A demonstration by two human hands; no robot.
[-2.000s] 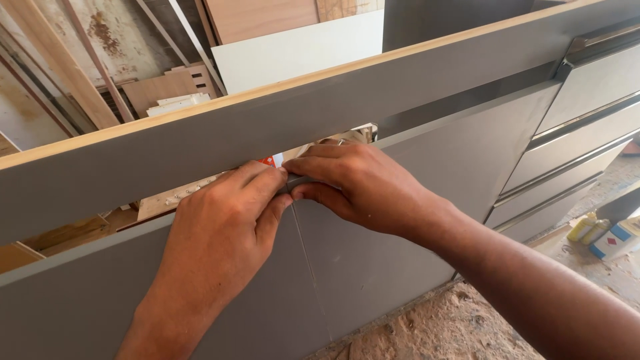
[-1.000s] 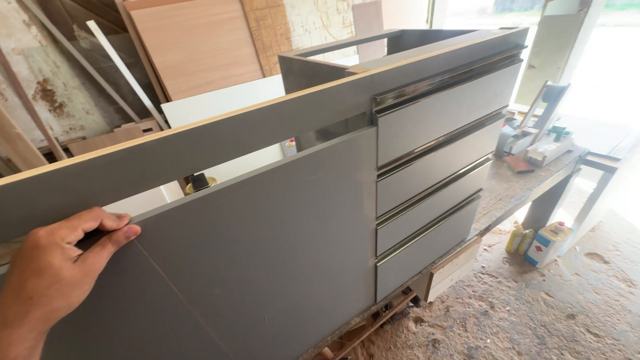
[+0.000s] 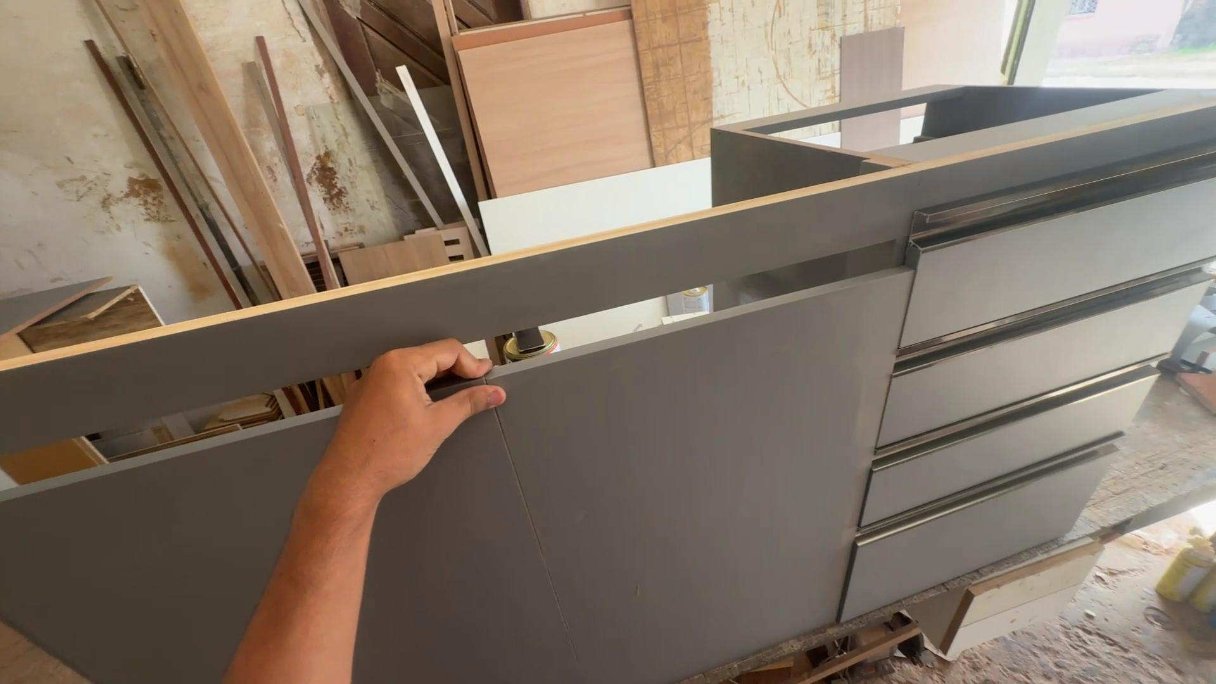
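My left hand (image 3: 413, 408) pinches the top edge of the grey cabinet doors where the two meet, its fingers behind and its thumb in front. The right door panel (image 3: 703, 456) runs from that narrow seam to the drawer fronts; the left door panel (image 3: 171, 541) lies on the other side and is partly behind my forearm. A grey rail with a pale wood edge (image 3: 589, 275) spans above the doors, with a gap between. Through this gap a round can (image 3: 532, 344) shows just right of my fingers. My right hand is out of view.
Grey drawer fronts (image 3: 1026, 399) with dark metallic handle strips stand at the right. Boards (image 3: 560, 104) and long wood strips (image 3: 228, 152) lean on the back wall. Low at the right are a wooden panel (image 3: 1026, 584) and a yellow bottle (image 3: 1186, 570) near the rough floor.
Both hands were together at the door edge two seconds ago; my right hand has since left the view. My left hand stays at the top edge by the seam. The view has swung right, then partly back.
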